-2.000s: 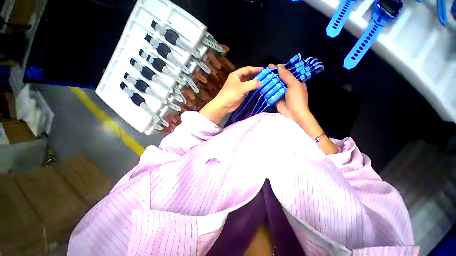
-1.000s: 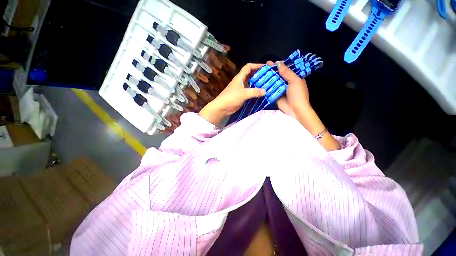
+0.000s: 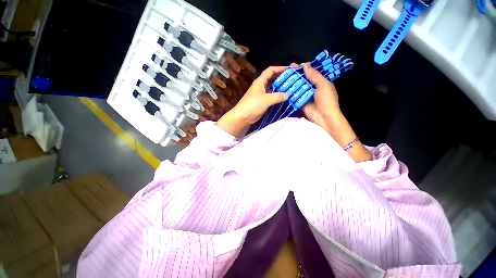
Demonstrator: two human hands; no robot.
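Observation:
A bundle of blue watches (image 3: 294, 88) is held side by side over the lap, pale blue blocks facing up. Their buckle ends fan out to the upper right and long straps hang down to the lower left. My left hand (image 3: 258, 101) grips the bundle's left side, thumb at its front edge. My right hand (image 3: 323, 98) holds its right side, thumb over the straps near the blocks. The undersides and the fingers behind the bundle are hidden.
A white side tray (image 3: 126, 99) at the left holds dark-centred watches with grey straps; brown straps hang beside it. A white watch tray (image 3: 446, 51) at the upper right has blue watches (image 3: 398, 36) overhanging its edge. Cardboard boxes (image 3: 51, 220) stand at the lower left.
Both hands keep hold of the bundle. The left thumb and fingers have shifted along it, and the blocks have turned slightly and show more fully. The upper-right tray sits slightly higher in view.

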